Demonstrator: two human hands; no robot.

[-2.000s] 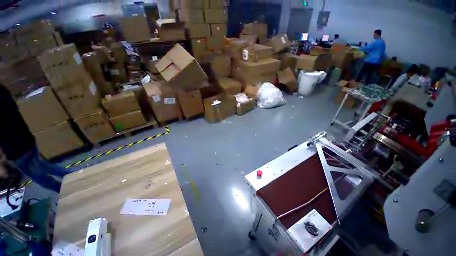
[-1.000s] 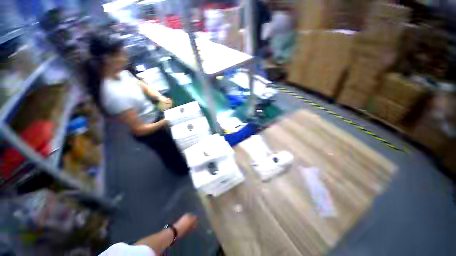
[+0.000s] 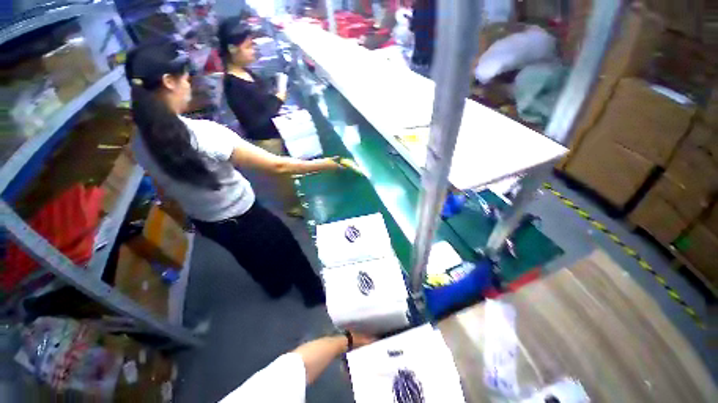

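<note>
White product boxes with dark round coil-like pictures stand in stacks. The far stack (image 3: 353, 240) and middle stack (image 3: 367, 297) are on the green line. The near stack (image 3: 429, 362) is at the bottom centre, cut off by the frame edge. My left hand (image 3: 362, 340) reaches in from the bottom left, between the middle and near stacks, at the near stack's far left corner. Its fingers are mostly hidden, so its grip cannot be told. My right hand is not in view.
The wood-grain table (image 3: 606, 323) carries a white paper strip (image 3: 501, 350) and a partly cut-off white box (image 3: 563, 392). A metal post (image 3: 441, 149) rises beside the green line (image 3: 338, 193). Two people stand left of it. Shelving (image 3: 86, 275) is at far left.
The view has swung left from the wrapping machine to the green line and moved closer to the boxes. My left hand has moved from beside the table to the near stack. Another person's arm now reaches across the line.
</note>
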